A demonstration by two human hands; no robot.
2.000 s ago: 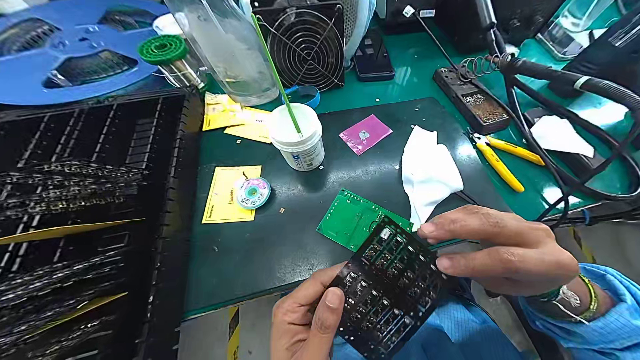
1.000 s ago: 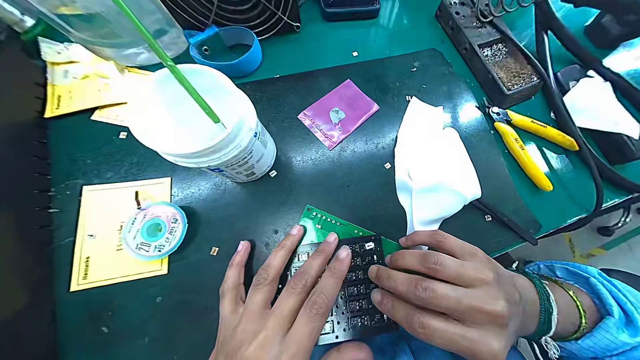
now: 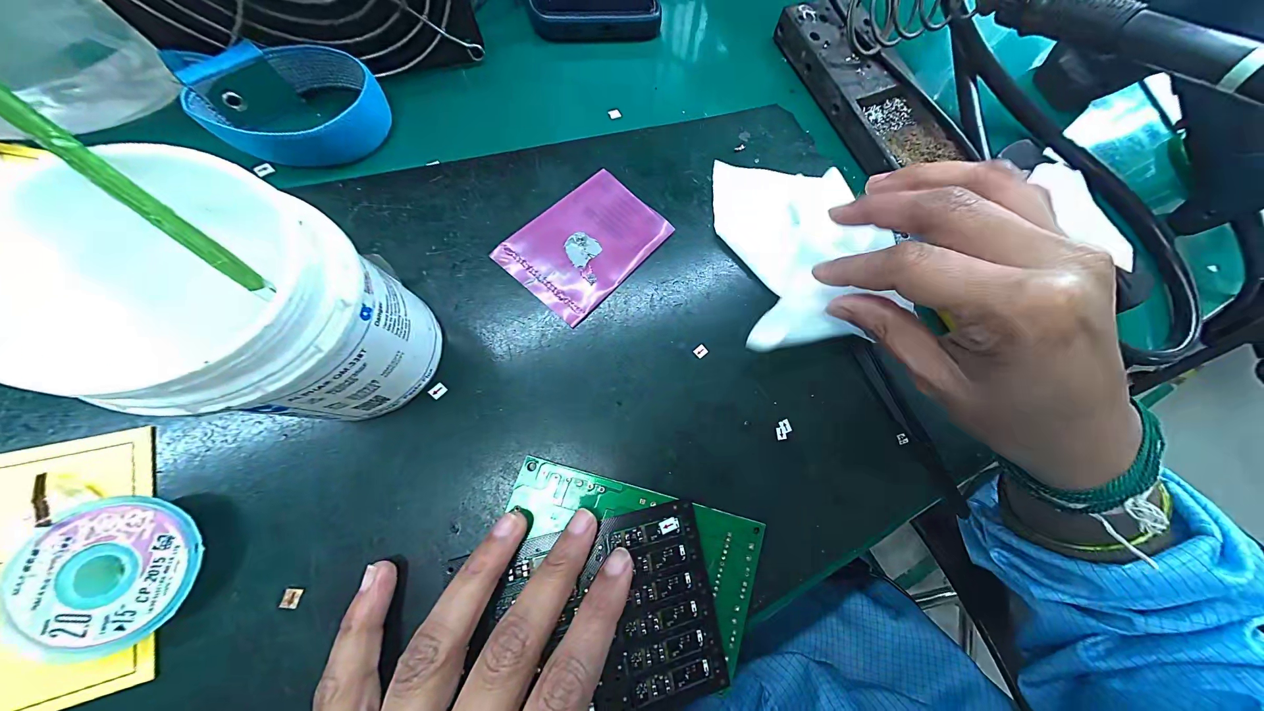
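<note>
My left hand [image 3: 513,622] lies with spread fingers on a black circuit board panel [image 3: 671,602], which overlaps a green circuit board [image 3: 736,553] on the dark mat. My right hand [image 3: 987,286] is over a crumpled white wipe [image 3: 780,237] at the mat's right side, thumb and fingertips at its surface; whether they pinch it cannot be told. A pink plastic packet [image 3: 583,247] lies between the wipe and a white tub [image 3: 385,346] with a green stick [image 3: 128,188] across its top. At the left, a spool of desoldering braid [image 3: 99,578] rests on a yellow packet [image 3: 118,671].
A blue wrist strap [image 3: 346,109] lies behind the tub, near a fan with a wire guard [image 3: 415,30]. Back right are a soldering iron stand [image 3: 829,89] and black cables [image 3: 1116,188]. Several tiny labels [image 3: 783,430] are scattered on the mat.
My right hand has left the black board and moved up and right to the white wipe. My left hand stays on the board. Earlier, both hands held the black board raised above the mat.
</note>
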